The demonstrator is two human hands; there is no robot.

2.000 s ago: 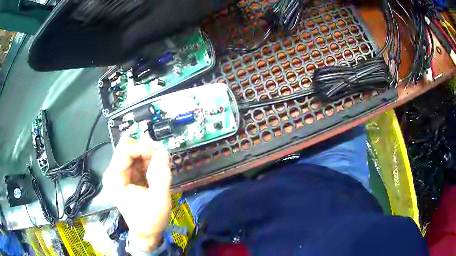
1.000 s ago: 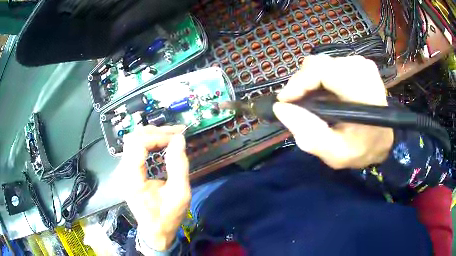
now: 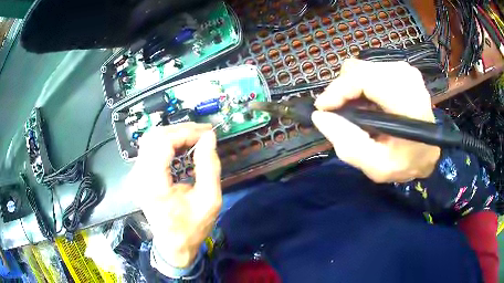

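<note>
A green circuit board (image 3: 240, 93) with a blue capacitor (image 3: 208, 106) lies in a rounded housing (image 3: 117, 132) on the perforated mat. My right hand (image 3: 381, 119) holds a black soldering iron (image 3: 398, 126) like a pen, its tip over the board's right end. My left hand (image 3: 179, 182) is at the board's near edge, thumb and finger pinching a thin strand of solder wire (image 3: 217, 126) that reaches towards the tip. Whether tip and strand touch cannot be told. A second board (image 3: 205, 45) in its housing lies just behind, partly under the black hood.
The black hood (image 3: 83, 25) overhangs the upper left. A small unit (image 3: 34, 145) and coiled black cord (image 3: 82, 202) lie on the green surface at left. A cable bundle (image 3: 406, 53) lies behind my right hand. Yellow crates (image 3: 77, 257) are below the bench edge.
My right hand has come in from outside the picture with the soldering iron. My left hand has moved right along the board's near edge, and a thin strand now shows at its fingertips.
</note>
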